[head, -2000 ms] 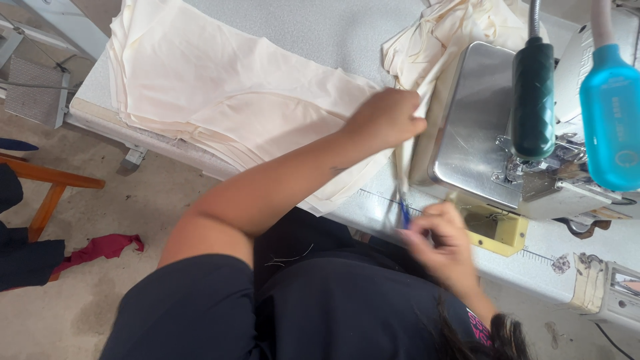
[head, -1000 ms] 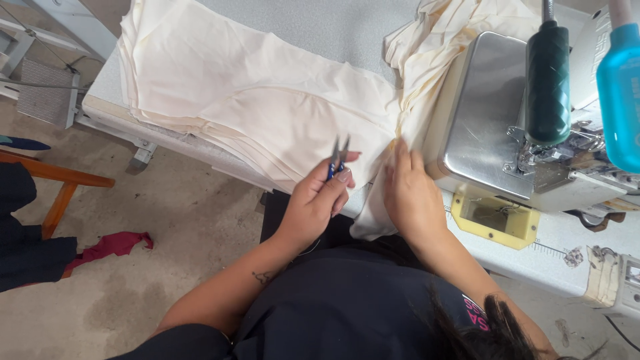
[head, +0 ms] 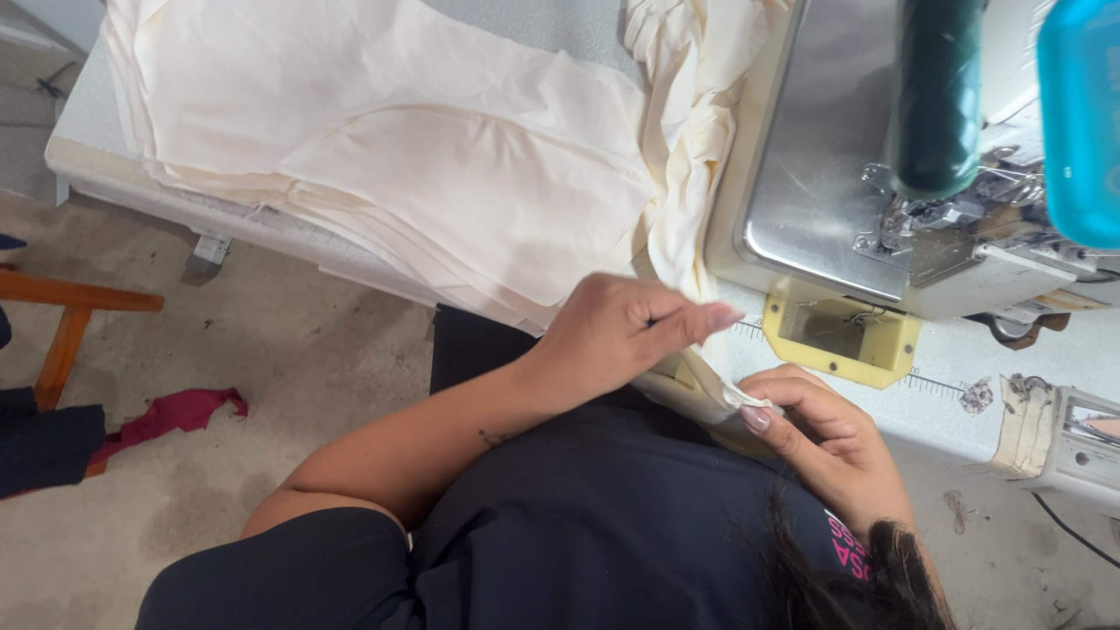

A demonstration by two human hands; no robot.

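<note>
A strip of cream fabric (head: 691, 188) hangs gathered beside the overlock machine's metal cover and runs down over the table's front edge. My right hand (head: 822, 429) pinches its narrow end between thumb and fingers. Bent over the same strip, farther up, is my left hand (head: 630, 337); its thumb lies across the fabric, and its curled fingers hide whether it grips anything. A tiny dark spot shows between its fingers; no snips can be made out. To the left, stacked cream fabric panels (head: 472, 175) lie flat, their lower edges overhanging the table.
The overlock machine (head: 831, 149) stands at right, with a yellow frame (head: 840, 341) at its front. A dark green handle-shaped object (head: 938, 96) and a blue object (head: 1081, 122) hang above. An orange wooden frame (head: 74, 293) and red cloth (head: 179, 420) are at lower left.
The blue-handled snips seen in my left hand one second ago are no longer visible. My left hand has moved right, over the fabric strip, and my right hand has moved down and right, to its end.
</note>
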